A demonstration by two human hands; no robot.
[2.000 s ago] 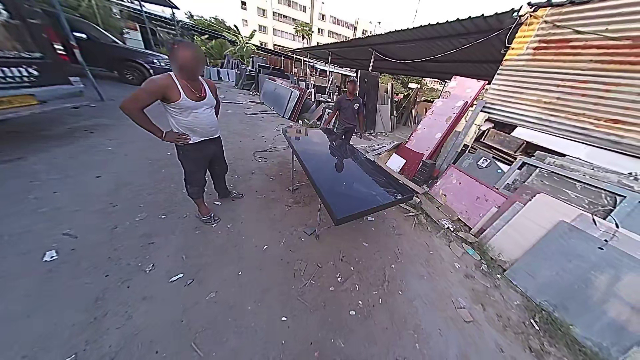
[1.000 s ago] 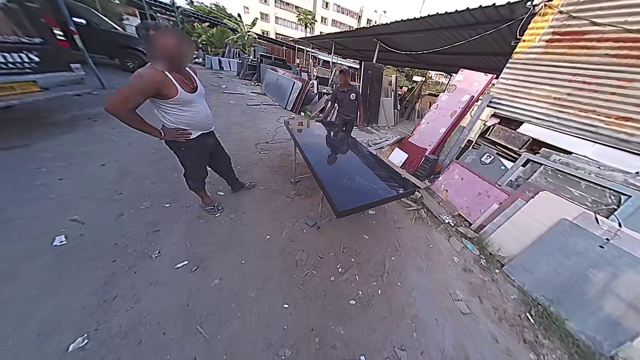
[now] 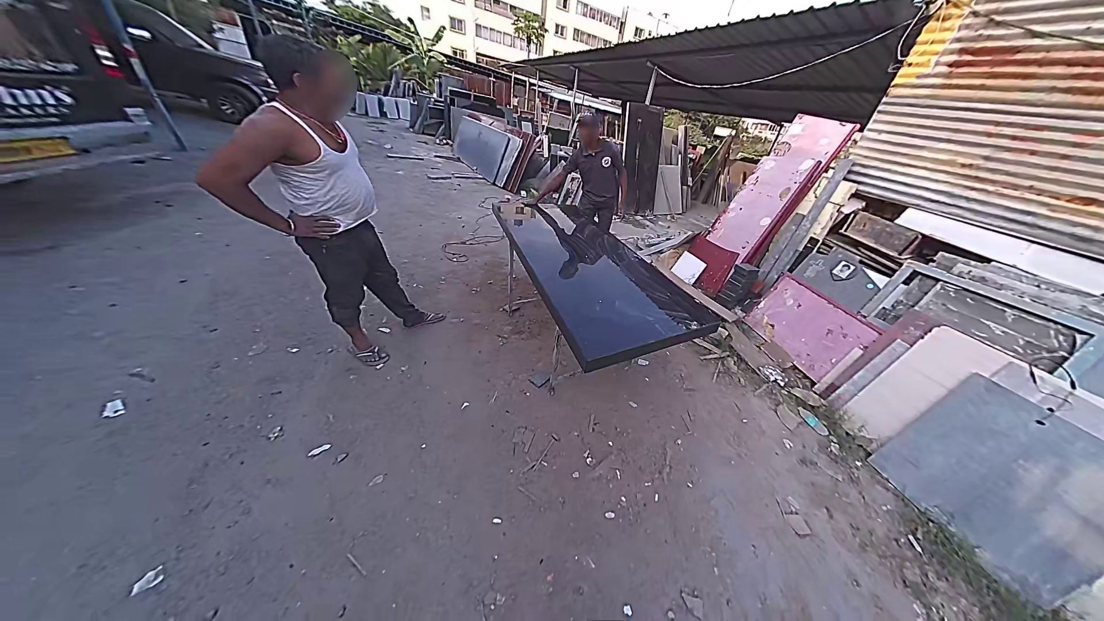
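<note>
Neither my left hand nor my right hand shows in the head view. Ahead, a long glossy black panel lies flat on thin metal legs, its top mirroring the surroundings. A person in a dark shirt stands behind its far end, one arm stretched toward the far left corner; whether the hand touches the panel is too small to tell. To the left of the panel stands a person in a white sleeveless top, a hand on the hip. A thin cable lies on the ground near the panel's far end.
Pink panels, a grey sheet and other boards lean along the right side, beside a corrugated metal wall. More slabs stand at the back under a dark roof. Parked vehicles are at the upper left. Litter dots the dirt ground.
The person in the white top appears larger and nearer in the view than two seconds ago. The person behind the panel has an arm stretched out toward its far left corner.
</note>
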